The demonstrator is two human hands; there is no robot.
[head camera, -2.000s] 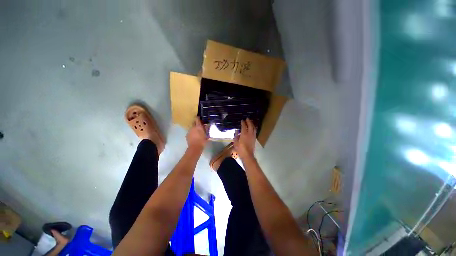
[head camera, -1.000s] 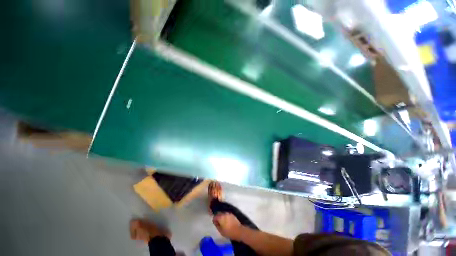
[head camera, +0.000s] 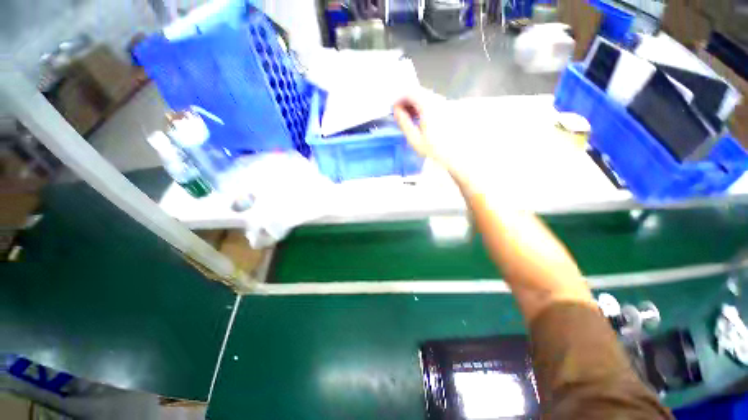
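Observation:
My right hand point(head camera: 410, 116) is stretched out over the white shelf, at the right edge of white sheets point(head camera: 369, 89) that lie in a small blue crate point(head camera: 369, 157). The hand is small and blurred, and I cannot tell if its fingers grip a sheet. My left hand is not in view. A glossy black panel stack point(head camera: 480, 381) lies on the green bench below my arm, partly cut off by the lower edge of the picture.
A tall blue perforated crate point(head camera: 225, 78) stands left of the small one. A blue crate point(head camera: 607, 135) at right holds dark and white panels. A crumpled white bag point(head camera: 275, 193), a bottle point(head camera: 184, 168) and a yellow roll point(head camera: 572, 125) are on the shelf point(head camera: 500, 168). Small silver spools point(head camera: 630, 316) stand on the bench.
The view has turned from the floor carton, where both hands were, up to the bench and shelf. My right arm now extends over the shelf. My left hand and the carton are out of view.

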